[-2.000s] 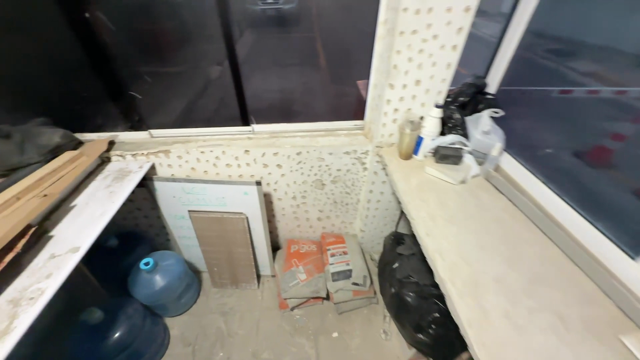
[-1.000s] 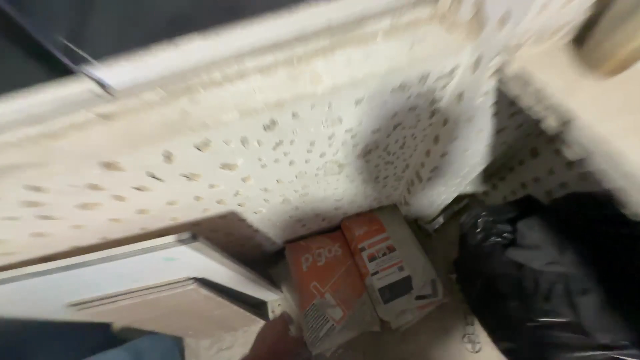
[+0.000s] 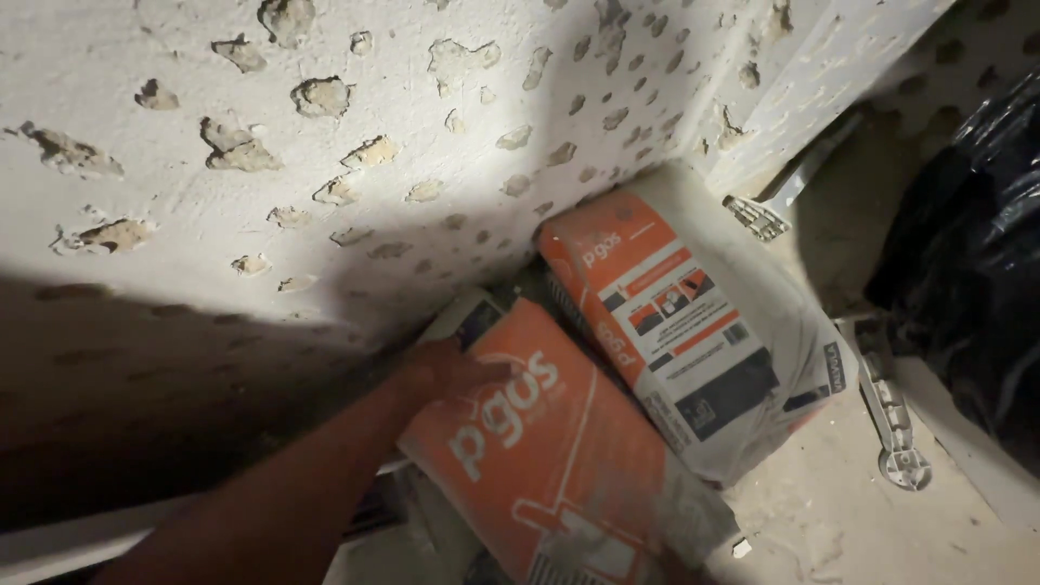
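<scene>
My left hand comes in from the lower left and grips the upper left corner of an orange and grey paper bag of powdered building material, its fingers over the edge. This bag lies tilted, slightly blurred, with its printed face up. Close on its right, a second such bag rests on the floor against the wall. Behind and below the held bag, parts of other bags show in shadow. A dark reddish blur at the bottom edge, by the held bag's lower end, may be my right hand; its fingers cannot be made out.
A pitted white wall rises behind the bags. At right stands a black plastic bag. A pale ribbed plastic part lies on the concrete floor, with another ribbed piece near the corner. A pale board edge shows lower left.
The view has moved down close to the bags. My left hand, beside the left bag a second ago, is now on its upper corner. That bag has shifted and sits lower than its neighbour.
</scene>
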